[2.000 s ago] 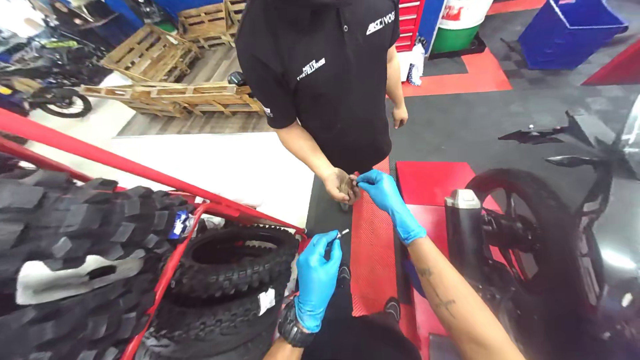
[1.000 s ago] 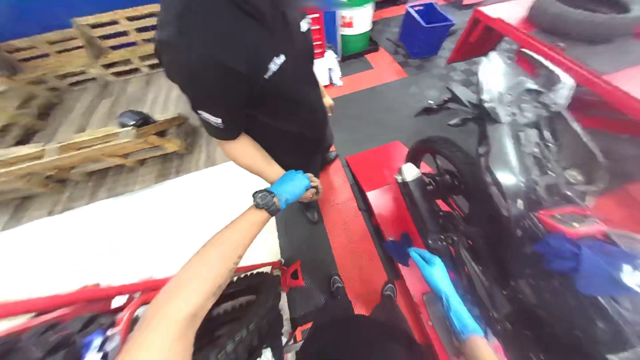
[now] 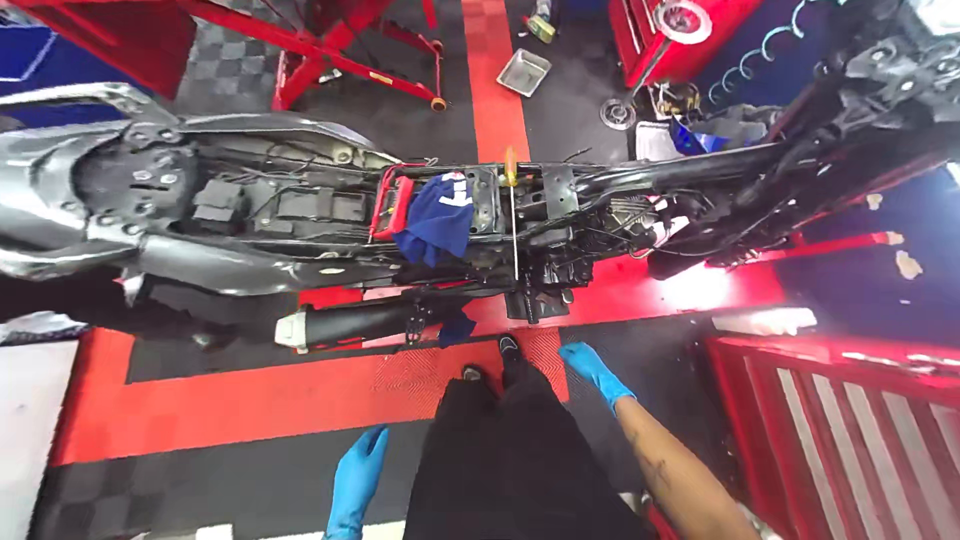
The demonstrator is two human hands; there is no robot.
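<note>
My left hand [image 3: 358, 474], in a blue glove, hangs over the dark floor at the lower left; it seems to hold nothing, though its palm is hidden. To the right of my legs, my gloved right hand [image 3: 589, 366] is low beside the motorcycle; its curled fingers hide whether anything is in them. A partly stripped motorcycle frame [image 3: 559, 193] stretches across the view ahead. Across it lies a screwdriver with a yellow handle [image 3: 511, 166], next to a dark blue cloth [image 3: 439, 217]. The exhaust muffler [image 3: 352, 322] runs along the near side.
A red slatted metal unit [image 3: 840, 420] stands at the right. Beyond the motorcycle are a metal tray [image 3: 524, 73] on the floor, a red tool cabinet [image 3: 675, 45] and a red stand [image 3: 352, 56]. A white surface [image 3: 26, 427] lies at the far left.
The view has swung right to the motorcycle, and the other person in the black shirt is no longer plainly seen. My left hand has come away from that person's hand.
</note>
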